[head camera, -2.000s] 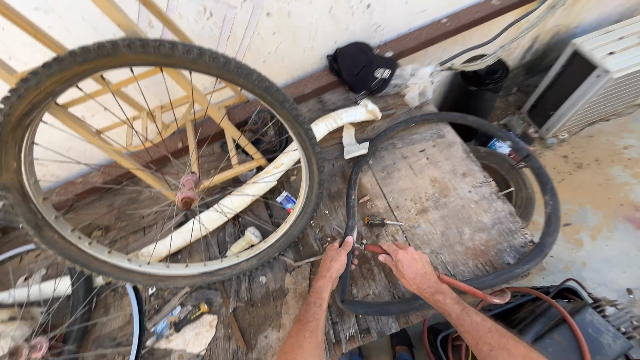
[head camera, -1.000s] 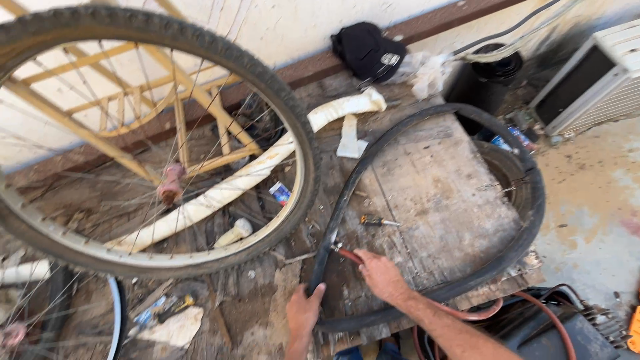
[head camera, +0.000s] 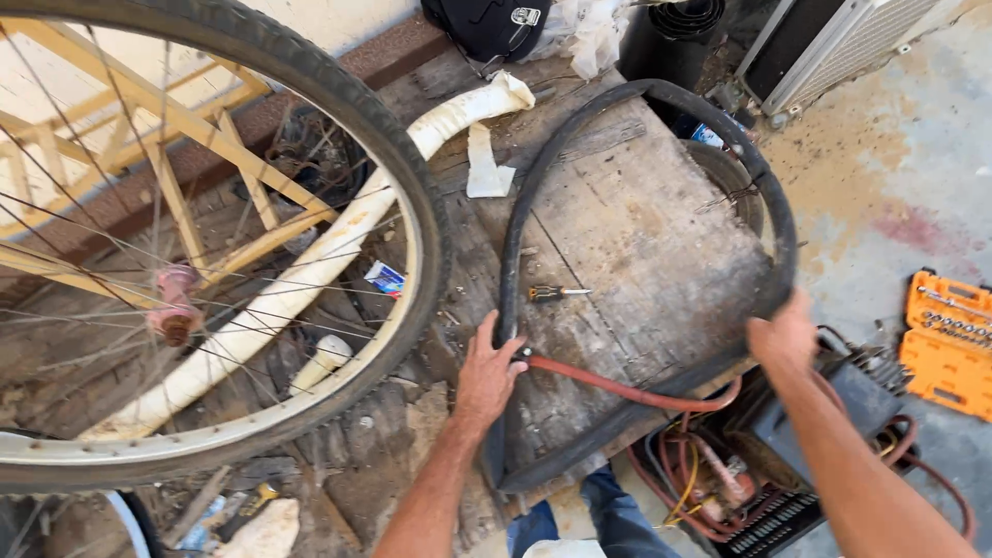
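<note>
A black rubber inner tube (head camera: 533, 178) lies in a loop on the weathered wooden board (head camera: 620, 225). My left hand (head camera: 490, 370) rests on its left side, fingers spread around the tube beside the valve, where a red air hose (head camera: 597, 380) meets it. My right hand (head camera: 783, 332), blurred, is at the tube's right side; its grip is not clear. A small screwdriver (head camera: 556, 292) lies inside the loop. At the left stands a bicycle wheel (head camera: 422, 194) with a knobby tire and a pink hub (head camera: 177, 302).
A black cap (head camera: 484, 27) and an air-conditioner unit (head camera: 845, 54) are at the back. A cream curved strip (head camera: 287, 294) runs behind the wheel. Low at the right are a black machine (head camera: 790, 418) with hoses and an orange socket set (head camera: 949, 341). A yellow metal frame (head camera: 201, 143) leans at left.
My right hand has left the hose near the valve and moved right to the tube's far side. My left hand has moved up the tube to the valve. The view has moved closer.
</note>
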